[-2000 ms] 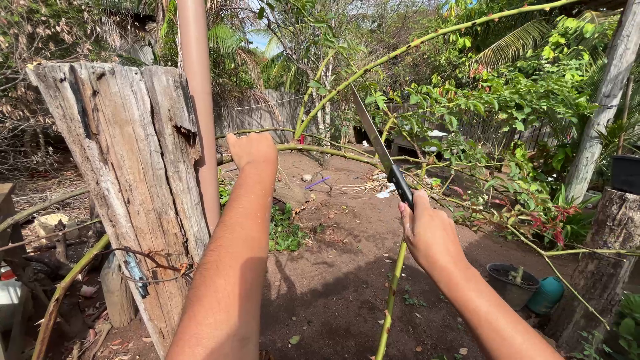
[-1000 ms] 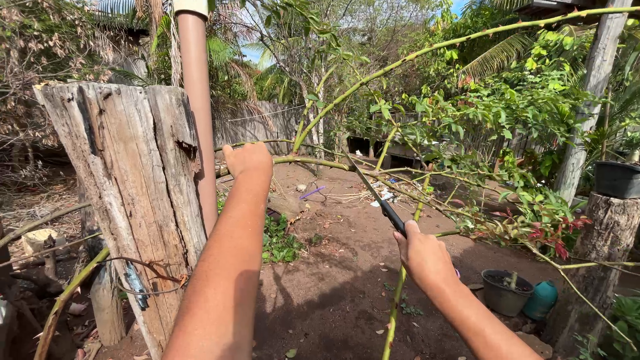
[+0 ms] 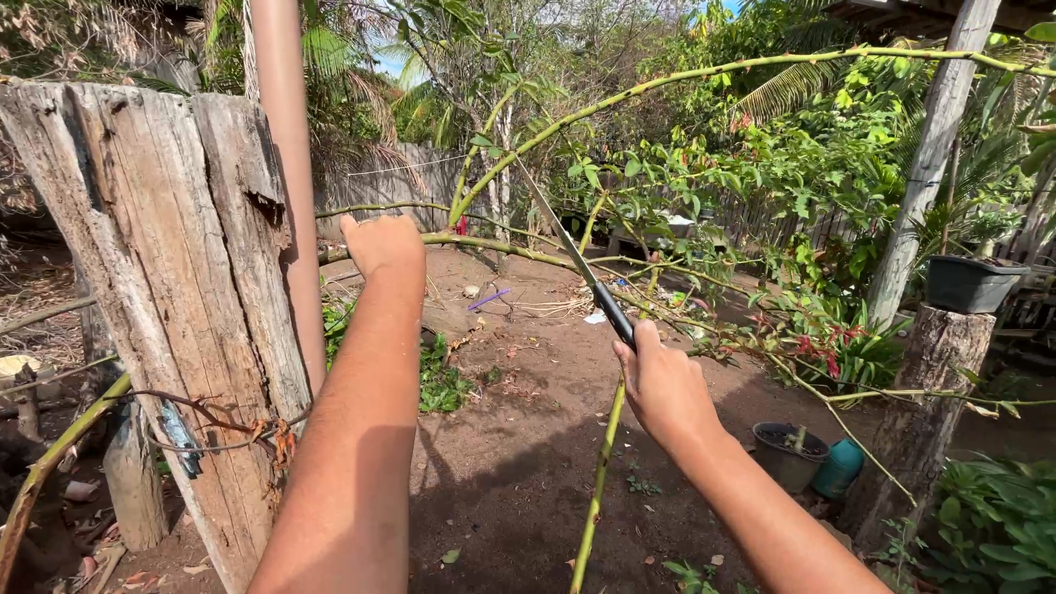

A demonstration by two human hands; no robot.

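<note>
My left hand (image 3: 386, 246) is closed around a thorny green branch (image 3: 503, 245), just right of a brown pole (image 3: 289, 165). In my right hand (image 3: 667, 381) is the black handle of a long, thin-bladed knife or saw (image 3: 569, 241); its blade slants up and left, its tip near a thick arching green stem (image 3: 590, 118). The blade crosses in front of the held branch; whether it touches is not clear. Another green stem (image 3: 602, 470) runs down below my right hand. My left fingertips are mostly hidden behind the hand.
A weathered wooden post (image 3: 165, 247) stands close at left with wire around it. At right are a tree stump (image 3: 940, 412) bearing a black planter (image 3: 973, 283), a grey pot (image 3: 788, 455), a teal container (image 3: 840, 469) and a leaning grey post (image 3: 932, 165). Leafy thorny branches spread across the right.
The blade dipped lower and closer to the branch a second ago and now points up more steeply. My left hand stays on the branch throughout.
</note>
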